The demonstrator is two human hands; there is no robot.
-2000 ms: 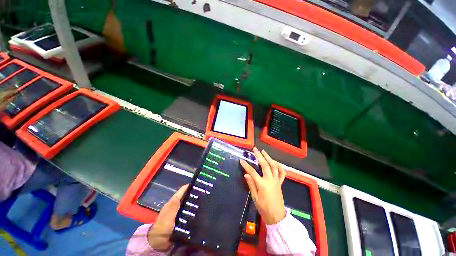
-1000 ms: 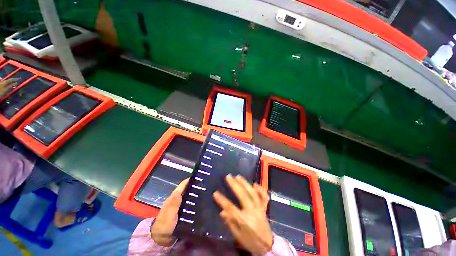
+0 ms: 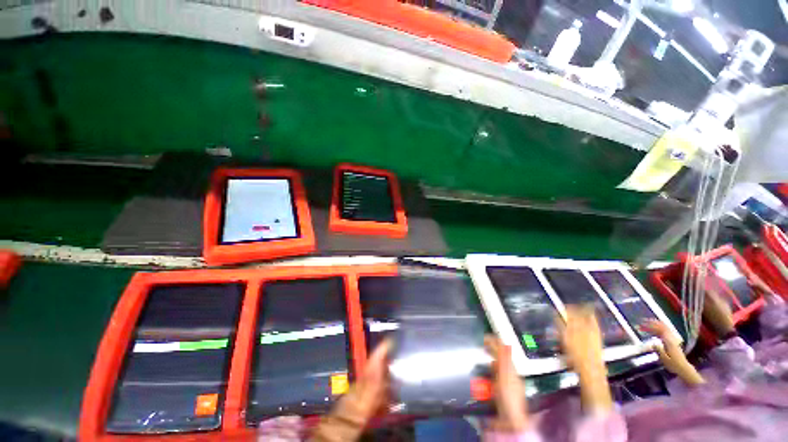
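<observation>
My left hand (image 3: 361,399) and my right hand (image 3: 508,388) hold a tablet (image 3: 439,350) by its left and right edges. The held tablet is blurred, with a bright white band and an orange-red block low on its screen. It overlaps the right end of an orange-red three-slot foam tray (image 3: 248,345). In that tray a left tablet (image 3: 177,367) and a middle tablet (image 3: 298,363) show pale bands and orange blocks. A third tablet (image 3: 377,298) is partly hidden behind the held one.
Beyond the rail, single-slot trays hold a white-lit tablet (image 3: 258,207) and a dark menu tablet (image 3: 366,197) on a grey mat (image 3: 155,226). A white tray (image 3: 475,272) of tablets lies right, with another person's hands (image 3: 585,345) over it. Cables (image 3: 704,233) hang far right.
The view has swung right. The held tablet's menu text has given way to a bright band and block. My right hand has moved from over the screen to its right edge.
</observation>
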